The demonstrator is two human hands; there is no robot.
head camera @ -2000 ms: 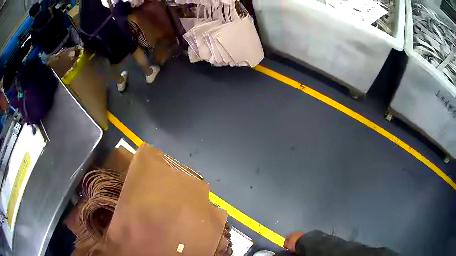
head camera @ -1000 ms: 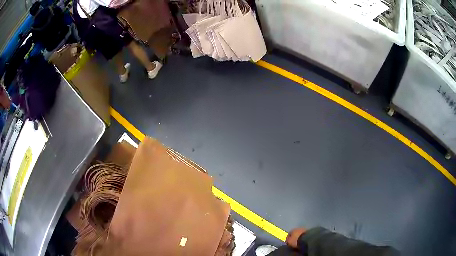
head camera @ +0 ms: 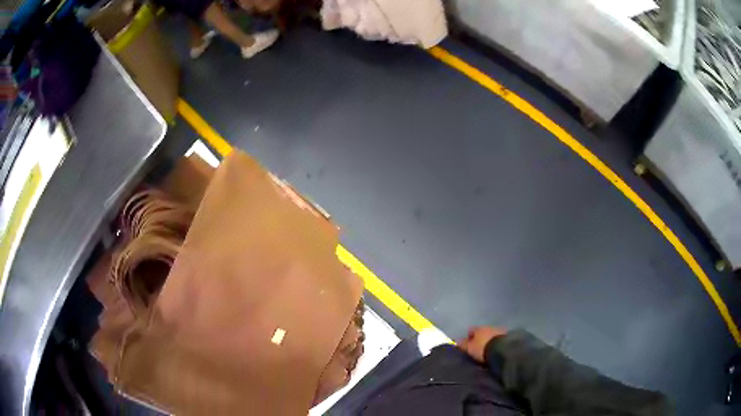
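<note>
A thick stack of tan-brown flat bag panels lies at the lower left, with a small pale label on the top panel. Narrow brown handles fan out in loops along its left side. My right hand is small at the lower middle, at the end of a dark sleeve, clear of the stack. Its fingers look bent, but whether they hold anything cannot be made out. My left hand is out of the picture.
A metal worktable with a purple bundle stands left. White paper edges show beside the stack. White wheeled bins stand upper right, near pale hanging panels. A person's bare legs and pale shoes show at the top.
The view has tilted down, so the stack, bins and table sit higher in the picture. My dark-clothed leg and a white shoe now show more. My right hand stays away from the stack.
</note>
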